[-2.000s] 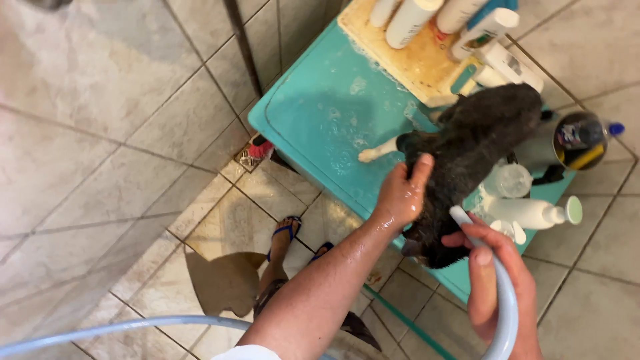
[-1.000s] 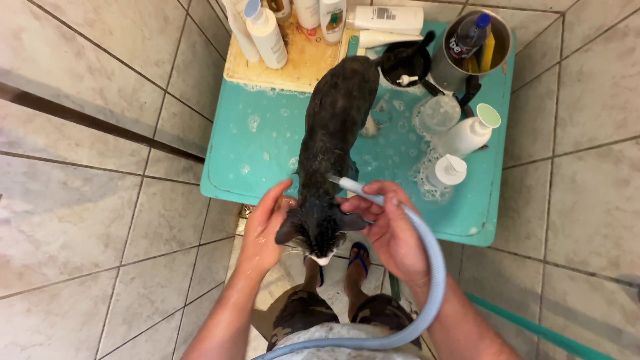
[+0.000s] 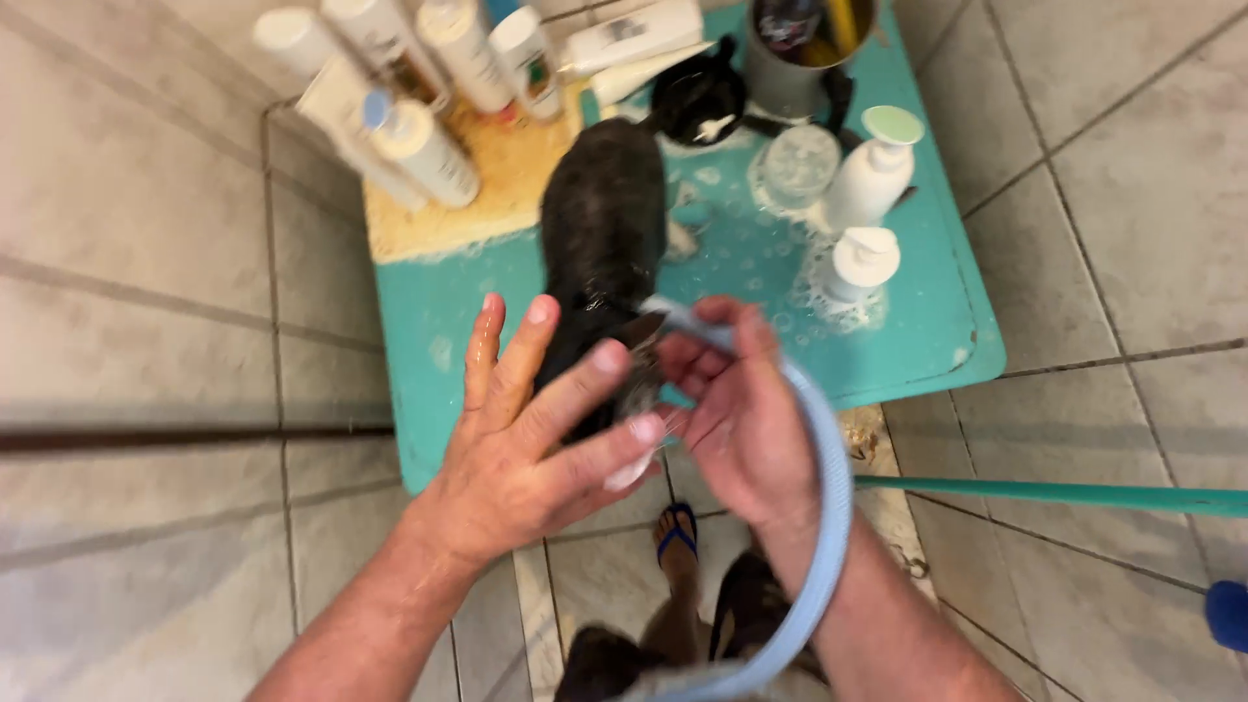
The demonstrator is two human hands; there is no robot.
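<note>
A wet dark cat point(image 3: 604, 214) stands on a turquoise tabletop point(image 3: 429, 322), its head toward me. My left hand point(image 3: 546, 439), wet and with fingers spread, is over the left side of the cat's head and partly hides it; it holds nothing. My right hand point(image 3: 741, 409) holds a light blue hose point(image 3: 829, 468) between thumb and fingers, with the hose end beside the cat's neck and ear. From there the hose curves down over my right forearm. The cat's white muzzle shows in part below my left fingers.
Several bottles point(image 3: 429, 146) stand on a soapy yellowish board point(image 3: 526, 185) at the back left. Behind the cat lie tubes and a black bowl point(image 3: 697, 97). A grey metal container point(image 3: 790, 68), a clear cup point(image 3: 799, 166) and pump bottles point(image 3: 868, 175) are at right. Tiled walls flank the table.
My left hand has moved from beside the cat's head to over it, fingers spread. Two seconds ago it was on the cat's body. My right hand keeps the hose near the neck. The view has turned.
</note>
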